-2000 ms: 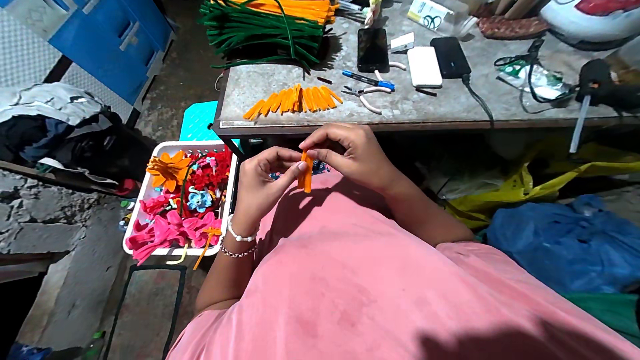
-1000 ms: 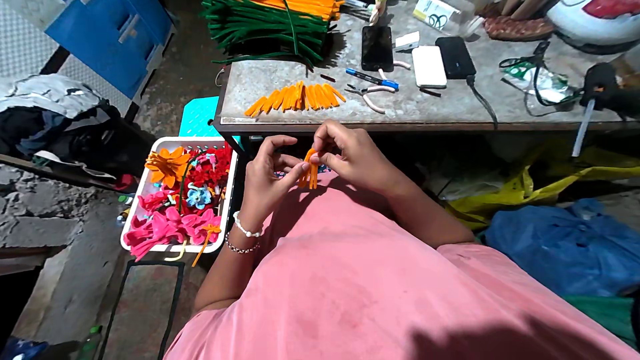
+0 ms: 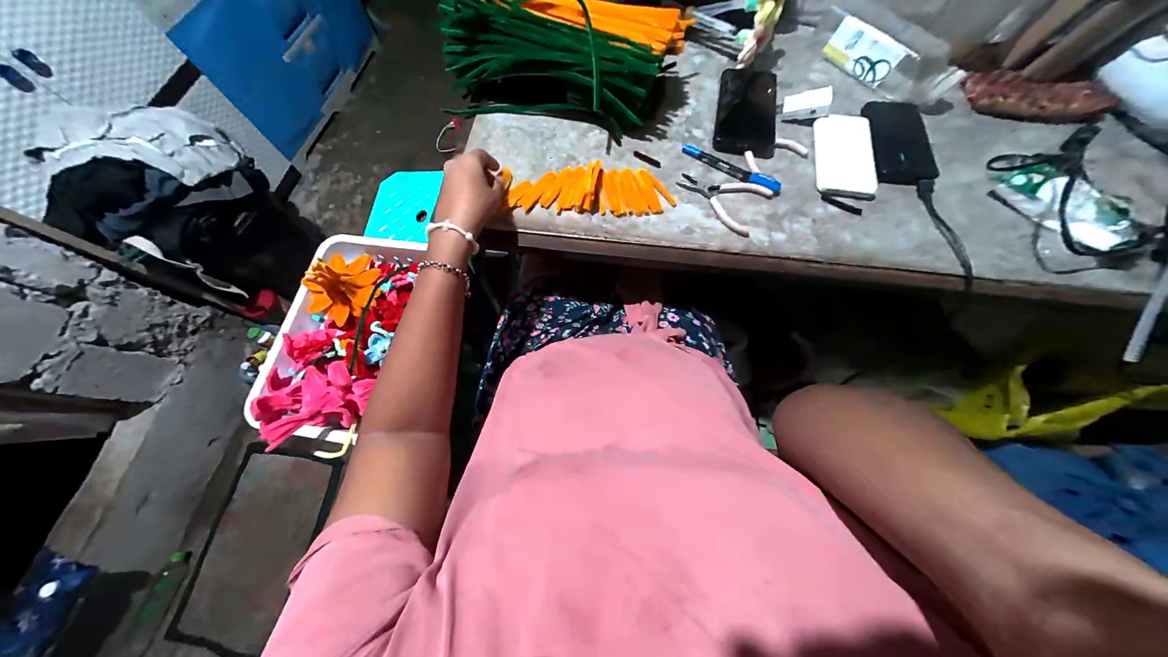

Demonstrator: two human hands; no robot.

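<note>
My left hand [image 3: 474,187], with bracelets at its wrist, is at the left end of a row of folded orange fuzzy stems, likely pipe cleaners [image 3: 593,187], near the table's front edge. Its fingers are curled down, and a bit of orange shows at the fingertips; whether they grip it is hidden. My right hand is not in view; only part of the bent right arm shows at lower right. Left of my left forearm, a white plastic basket [image 3: 283,338] holds an orange fuzzy flower [image 3: 342,287] and pink, red and blue ones.
On the grey table [image 3: 566,137] lie green stems [image 3: 547,64], more orange stems [image 3: 630,27], a black phone [image 3: 745,111], a blue marker [image 3: 730,169], pliers [image 3: 730,201], a white power bank [image 3: 844,155] and a black device with a cable [image 3: 899,141]. A turquoise stool [image 3: 397,205] stands beside the table.
My hands have parted from around the folded orange piece above my lap. The left has moved to the table's left front edge; the right has gone out of view.
</note>
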